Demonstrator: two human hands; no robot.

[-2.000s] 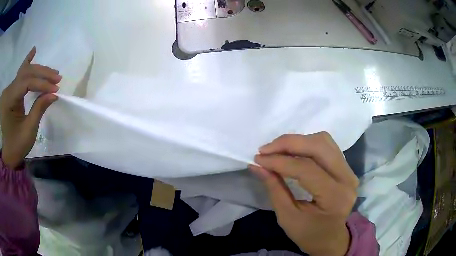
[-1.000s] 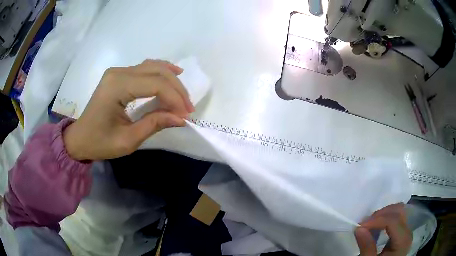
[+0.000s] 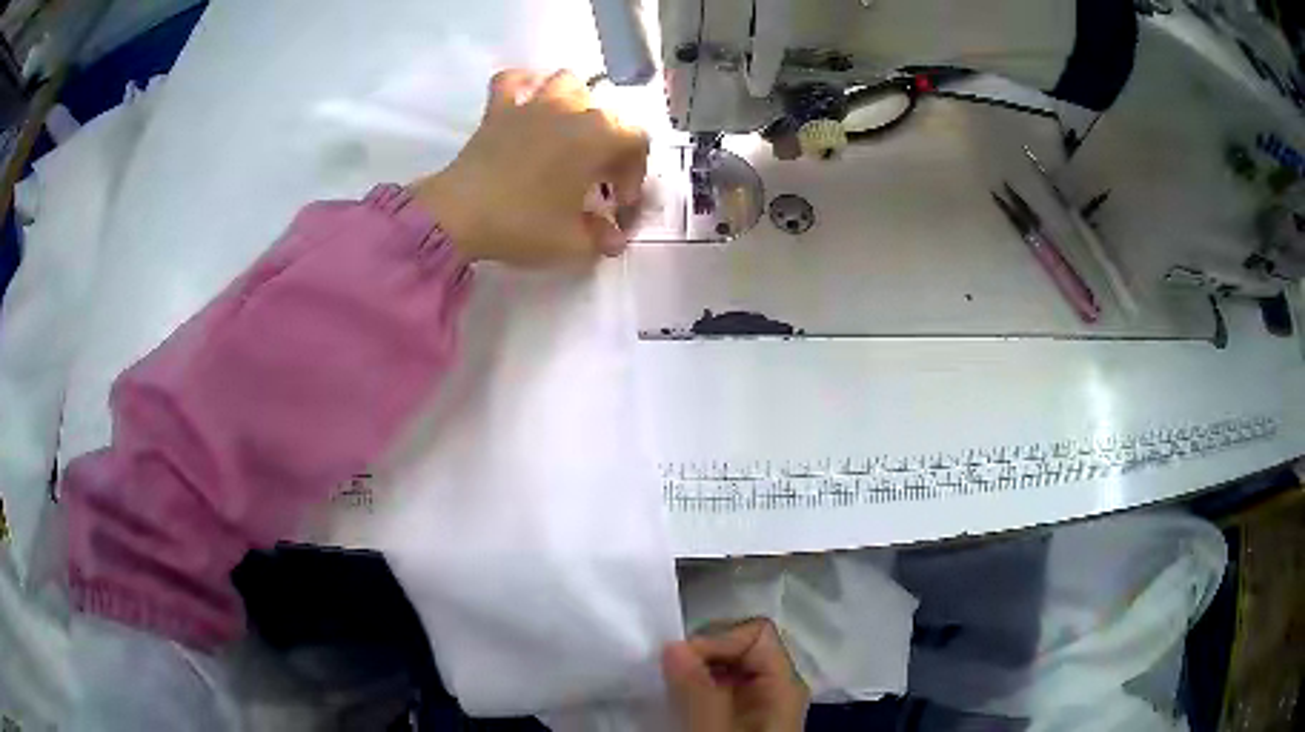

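Observation:
A white fabric panel (image 3: 551, 486) runs from beside the needle down over the table's front edge. My left hand (image 3: 551, 172) holds its upper end just left of the presser foot (image 3: 703, 175), fingers bent and partly hiding the fabric. My right hand (image 3: 741, 678) pinches the panel's right edge low down, below the table edge; it is cut off by the bottom of the picture. The panel's right edge hangs nearly straight between both hands. The sewing machine head (image 3: 887, 43) stands above the metal needle plate (image 3: 737, 196).
Pink-handled snips (image 3: 1056, 266) and a thin pale tool (image 3: 1099, 258) lie on the machine bed at right. Dark loop-handled scissors (image 3: 880, 112) lie behind. A grey lamp (image 3: 623, 40) is left of the needle. A printed ruler (image 3: 916, 476) marks the front table edge. White fabric (image 3: 1109, 615) hangs at lower right.
My left hand has moved up and right to the needle area with the fabric's upper end. My right hand has moved left, still pinching the edge. The panel now hangs nearly vertical instead of slanted.

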